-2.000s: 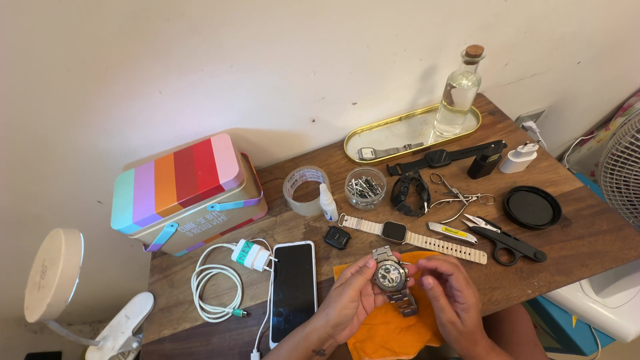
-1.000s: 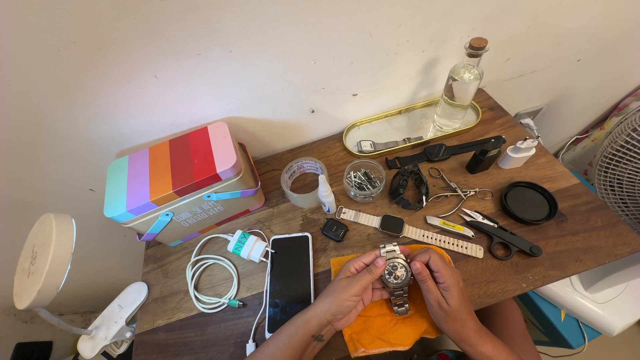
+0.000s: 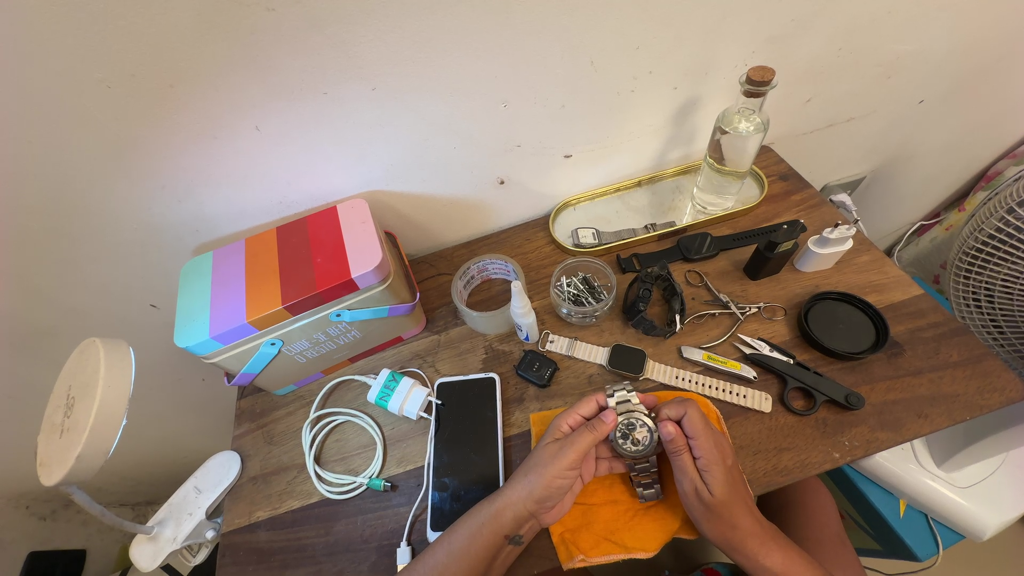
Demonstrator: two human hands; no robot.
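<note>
A steel chronograph wristwatch (image 3: 635, 436) is held over an orange cloth (image 3: 600, 520), its dial facing up and its metal bracelet hanging down. My left hand (image 3: 572, 456) grips the watch from the left, thumb on the case edge. On the other side, my right hand (image 3: 700, 460) pinches the case's right edge between thumb and fingers. Just beyond the hands lies a smartwatch with a beige band (image 3: 626, 360). A black smartwatch body without a strap (image 3: 536, 368) sits left of it. The undersides of the held watch and some fingertips are hidden.
Left are a smartphone (image 3: 466, 452), a charger cable (image 3: 316, 456), a striped tin box (image 3: 300, 292) and a lamp (image 3: 88, 412). Behind stand a tape roll (image 3: 488, 318), a small white bottle (image 3: 523, 316), a jar of pins (image 3: 583, 292) and a corked bottle (image 3: 732, 148). Scissors (image 3: 808, 384) lie right.
The right hand was apart from the watch two seconds ago; its fingers now hold the case edge. The watch stays in the left hand.
</note>
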